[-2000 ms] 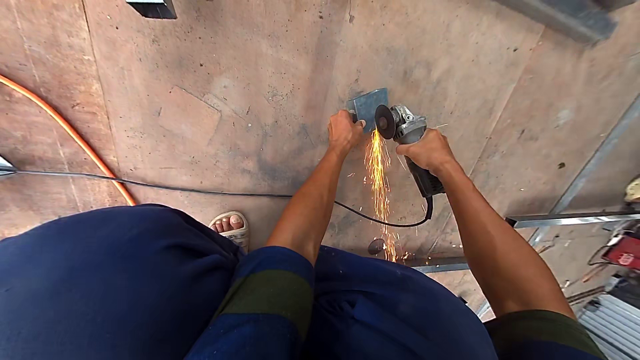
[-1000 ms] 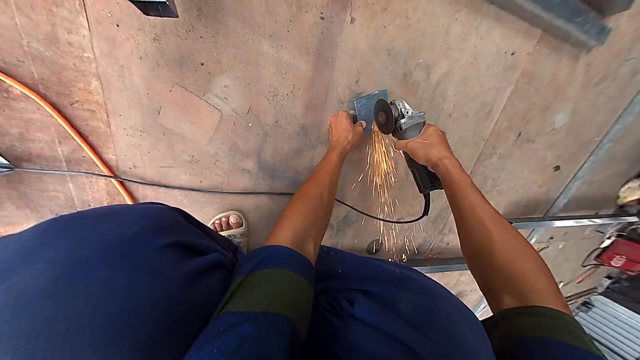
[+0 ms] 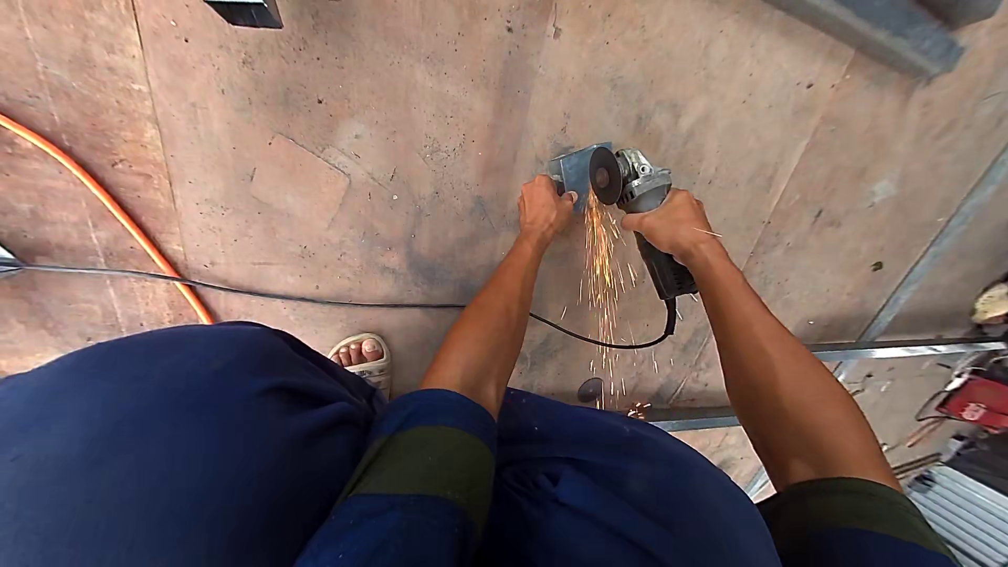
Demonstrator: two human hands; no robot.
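Observation:
With its thumb and fingers, my left hand (image 3: 545,207) grips the left end of a grey metal piece (image 3: 577,172) just above the floor. My right hand (image 3: 671,226) is closed around the body of an angle grinder (image 3: 646,189). The grinder's dark disc (image 3: 605,176) stands on edge against the metal piece near its right side. From the disc's lower edge a stream of orange sparks (image 3: 602,260) runs down toward my legs. The contact line itself is partly hidden by the disc.
A black cord (image 3: 354,303) runs left from the grinder, across an orange hose (image 3: 110,203). Steel bars (image 3: 874,35) lie at the upper right, a metal tube (image 3: 906,349) at the right, a dark round disc (image 3: 590,389) near my knees. My sandalled foot (image 3: 366,354) is below left.
The grinder's disc has shifted slightly along the metal piece, and the spark stream has changed shape. Both hands have kept their holds and hardly moved.

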